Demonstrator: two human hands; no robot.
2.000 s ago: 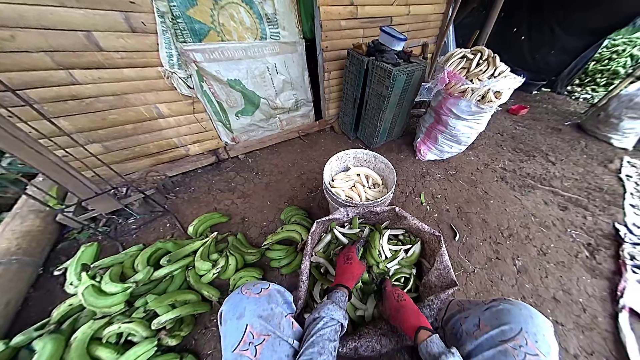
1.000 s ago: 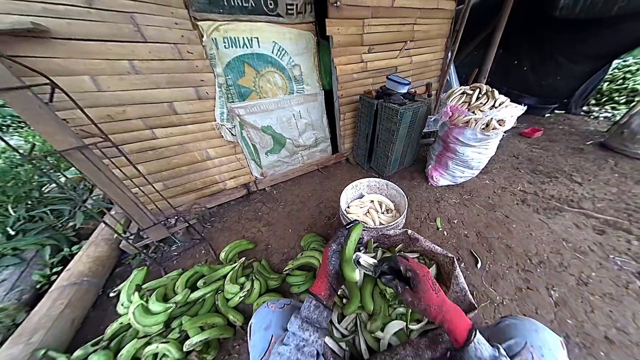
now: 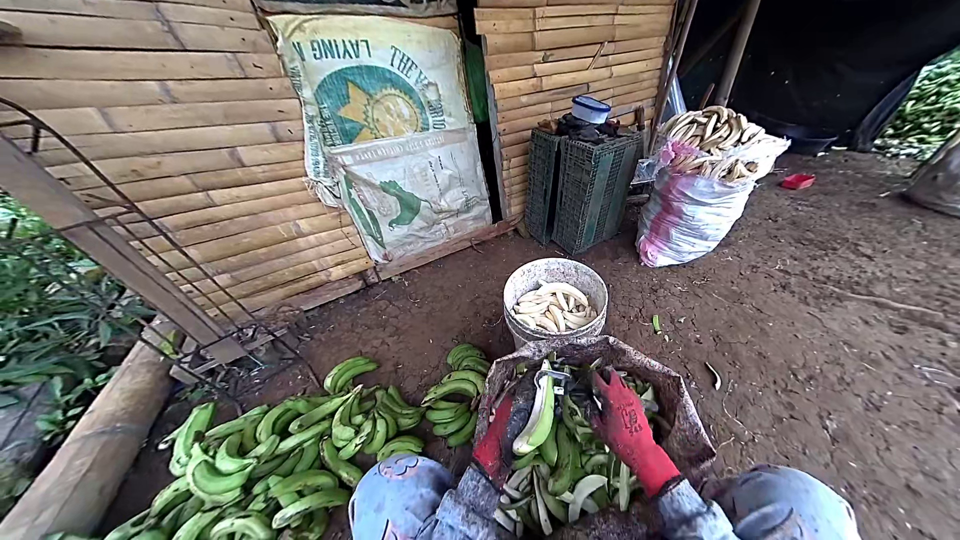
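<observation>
My left hand (image 3: 504,439), in a red glove with a dark palm, holds a partly peeled green plantain (image 3: 537,416) upright over an open sack (image 3: 679,405). A metal peeling tool (image 3: 556,375) lies across the plantain's upper end, with my right hand (image 3: 626,427), in a matching glove, closed at its dark handle side. Pale flesh shows along the plantain's left side. Green and white peels (image 3: 566,476) fill the sack between my knees. Just beyond it, a speckled white bucket (image 3: 516,315) holds peeled plantains (image 3: 555,306).
Unpeeled green plantains (image 3: 289,457) lie heaped on the soil at left. Further back are plastic crates (image 3: 592,191) with a lidded tub (image 3: 591,109), and a full white and pink sack (image 3: 694,217). A bamboo wall (image 3: 180,142) and a log (image 3: 101,435) border the left.
Both hands were down in the sack two seconds ago; a green plantain was raised in my left hand one second ago. Now some of its peel is off and pale flesh shows.
</observation>
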